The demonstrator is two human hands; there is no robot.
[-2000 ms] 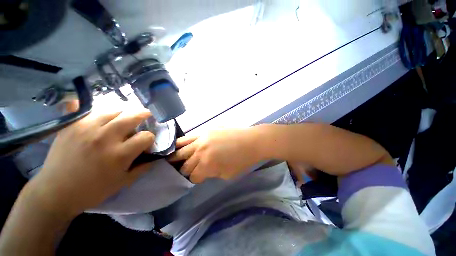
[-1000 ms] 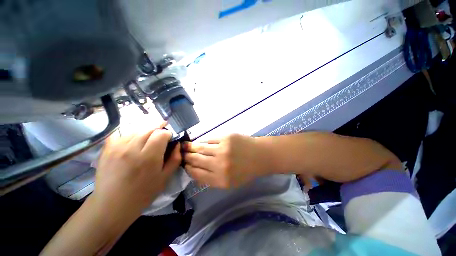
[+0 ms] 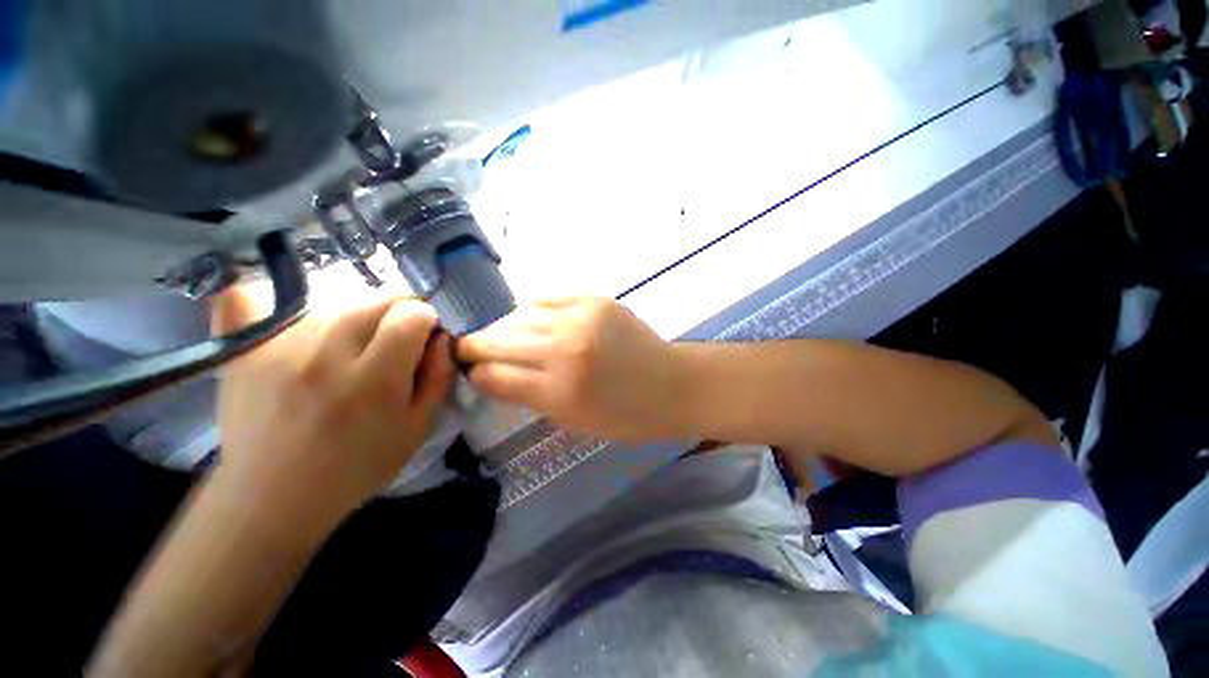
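Note:
My left hand (image 3: 332,378) is at the sewing machine, below and left of the grey tension dial (image 3: 467,276), with its fingers bent on the fabric. My right hand (image 3: 570,364) is right beside it, thumb and fingers pinching a dark fabric edge just below the dial. Black fabric (image 3: 398,563) hangs below my left hand over the table's front edge. Pale fabric (image 3: 146,397) shows left of my left hand and a little between the hands. The needle and presser foot are hidden by my fingers and the dial.
The white machine head (image 3: 438,60) fills the upper left. A bent metal rod (image 3: 159,374) crosses at the left. A printed ruler (image 3: 862,258) runs along the table's front edge. Blue-handled scissors (image 3: 1093,126) are at the far right end. Pale fabric lies over my lap.
Both hands have drawn close together below the dial. The pale panel that hung below my left hand has shifted left, and black fabric now hangs there. The camera view has shifted slightly.

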